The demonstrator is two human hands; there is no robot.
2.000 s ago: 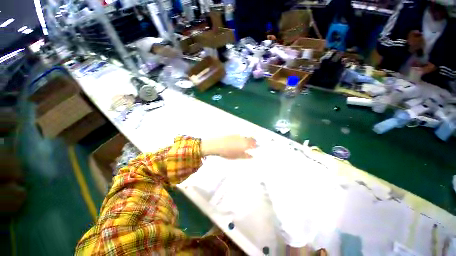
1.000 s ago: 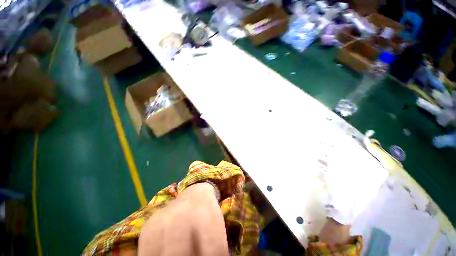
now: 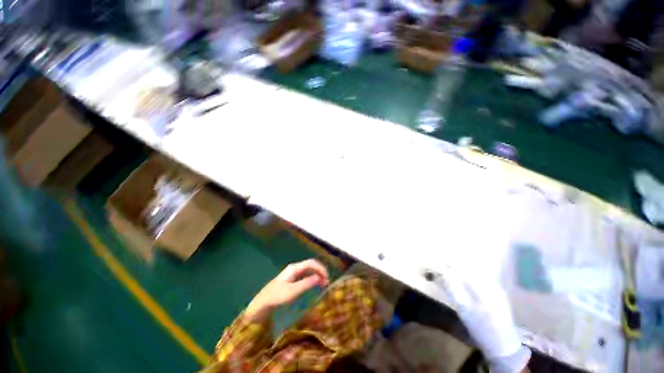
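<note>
My left hand (image 3: 293,284) is bare, beside the near edge of the long white bench (image 3: 306,156). Its fingers are loosely curled with a gap to the thumb, and nothing shows in it. A white glove or cloth (image 3: 484,317) lies over the bench's near edge at the lower right and appears to cover my right hand. A bit of skin shows at its lower end; its fingers cannot be made out. A blue-green flat pad (image 3: 532,268) lies on the bench to the right. The view is blurred.
A yellow-black tool (image 3: 631,315) lies at the bench's right end. A clear bottle (image 3: 441,95) with a blue cap stands on the green surface (image 3: 378,93) beyond. Open cartons (image 3: 195,224) sit on the floor at left; a jumble of pale parts (image 3: 593,91) lies at far right.
My left hand first drew back from over the bench, then rose beside its near edge. The white covering at the right has come down over the near edge. The view has swung.
</note>
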